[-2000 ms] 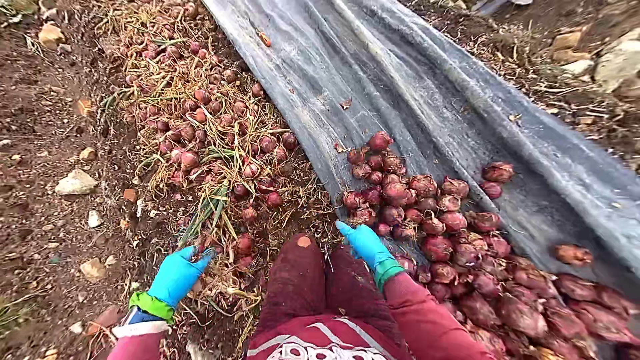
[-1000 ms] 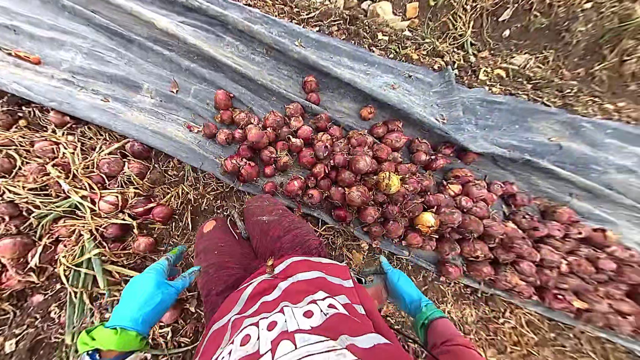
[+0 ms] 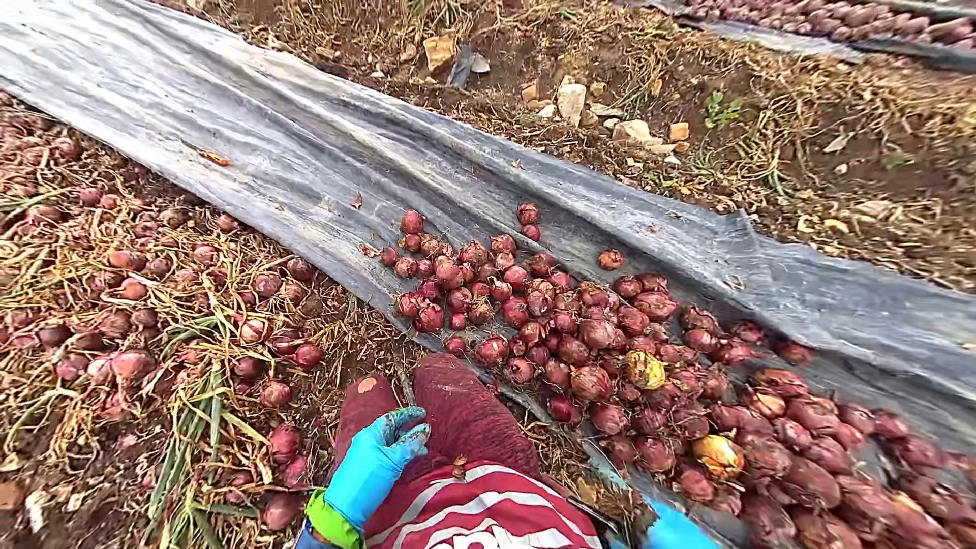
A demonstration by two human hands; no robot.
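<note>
My left hand, in a blue glove with a bright green cuff, is over my thigh with nothing visible in it, its fingers curled but apart from the thumb. At the bottom edge my right hand, also blue-gloved, is mostly cut off beside the pile; whether it holds anything cannot be told. Red onions lie heaped on a grey plastic sheet, two yellowish ones among them. More red onions with dry tops lie on the soil at left, with some green leaves.
Beyond the sheet are stones, dry stalks and bare soil. Another row of red onions lies on sheeting at the top right. The near sheet has raised folds and a rumpled far edge.
My left hand has moved from beside my leg to over my thigh. My right hand has gone mostly out of view at the bottom. The view has turned.
</note>
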